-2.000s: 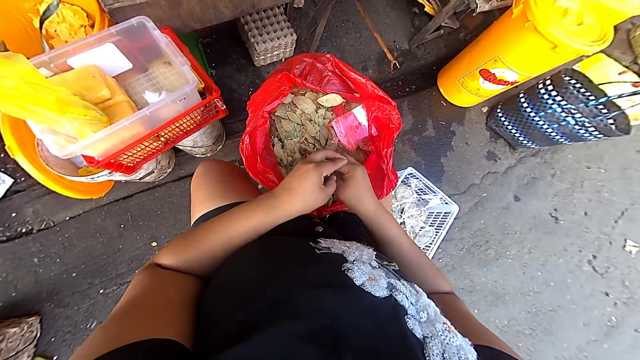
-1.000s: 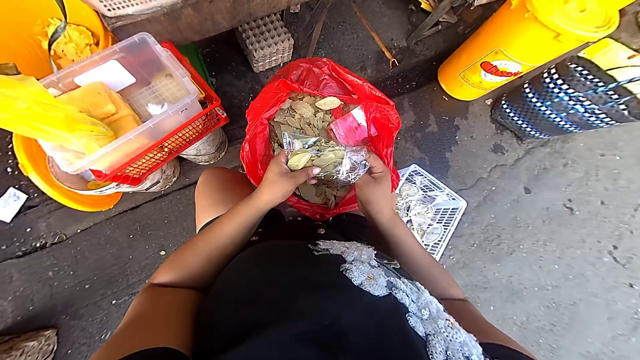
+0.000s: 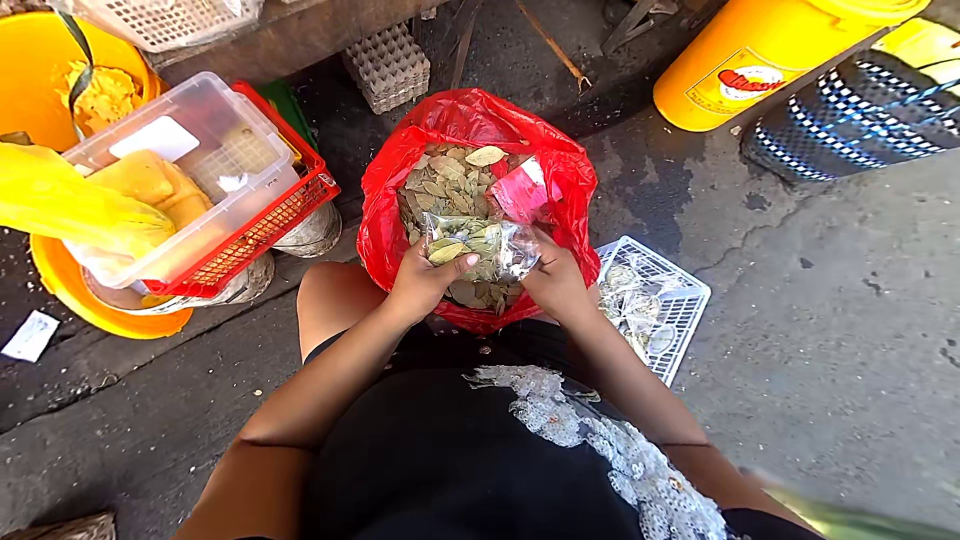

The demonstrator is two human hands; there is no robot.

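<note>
A red plastic bag (image 3: 390,195), its mouth spread wide, holds many dried bay leaves (image 3: 450,180) and a pink packet (image 3: 521,191). Above the leaves, a small clear plastic bag of dried leaves (image 3: 480,244) lies across between my two hands. My left hand (image 3: 424,281) grips its left end, the thumb on top of it. Its crumpled right end is in my right hand (image 3: 555,277), whose fingers are partly hidden behind the plastic.
A white plastic basket (image 3: 690,300) with clear packets stands at the right. To the left are a clear plastic box (image 3: 270,154), a red basket (image 3: 322,187) and yellow tubs (image 3: 142,326). Egg trays (image 3: 390,67), a yellow container (image 3: 675,90) and a woven bag (image 3: 795,142) lie farther off.
Two seconds ago my hands were close together at the near side of the red bag. Now they are farther apart, with the small clear bag of leaves plainly visible between them.
</note>
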